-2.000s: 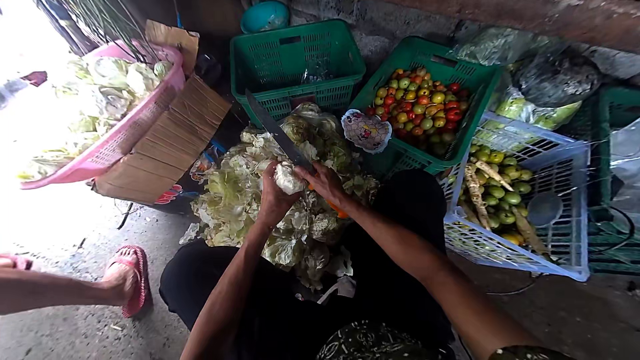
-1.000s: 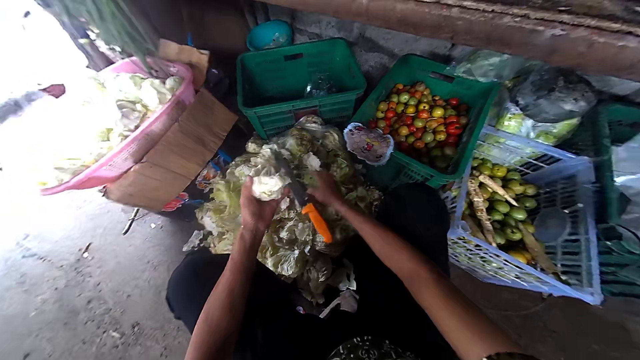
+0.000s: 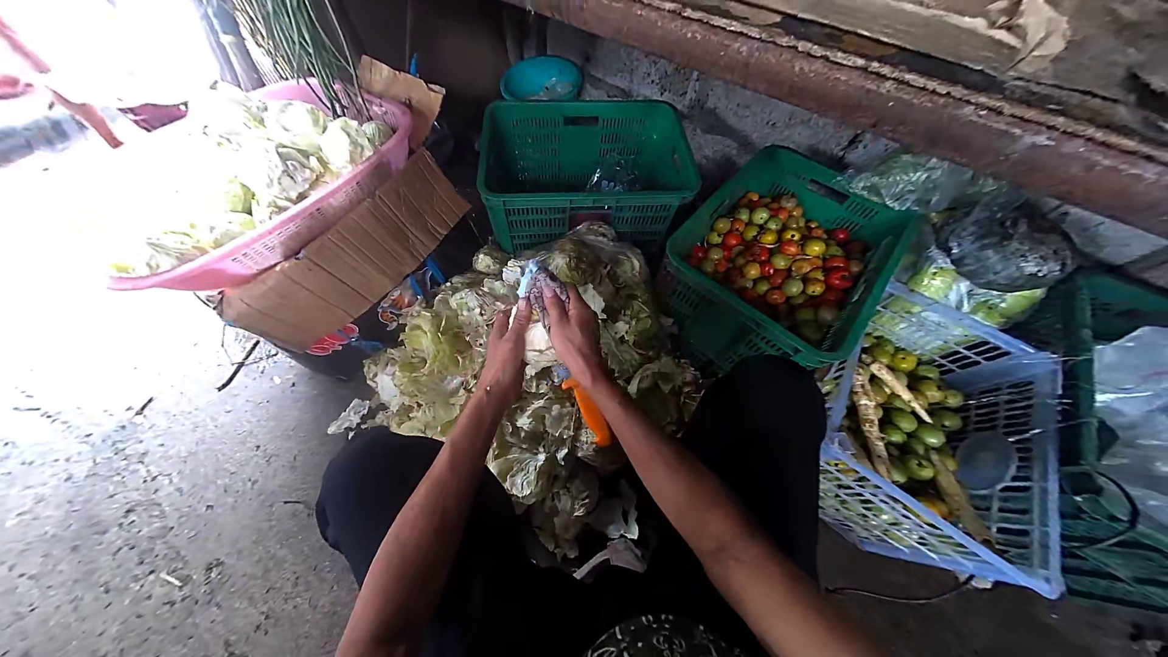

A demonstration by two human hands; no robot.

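Both hands meet over a heap of wilted leaf trimmings (image 3: 420, 365) between my knees. My left hand (image 3: 507, 351) and my right hand (image 3: 573, 336) are on a small patterned dish (image 3: 545, 290), seen edge-on, its rim pointing up. Something pale, perhaps a trimmed cabbage head (image 3: 538, 342), shows between the palms; which hand bears it I cannot tell. A knife's orange handle (image 3: 591, 415) lies on the leaves just below my right hand, its blade mostly hidden.
A pink basket of cabbages (image 3: 274, 239) stands at the left against cardboard (image 3: 351, 260). Ahead are a green crate (image 3: 589, 196) and a green crate of tomatoes (image 3: 680, 246). At the right is a lilac crate (image 3: 1031, 383) with green fruit and pale roots. A rusty beam (image 3: 821, 82) crosses above.
The knife, in my right hand two seconds ago, now lies on the leaves. The patterned dish has come from beside the tomato crate to my hands.
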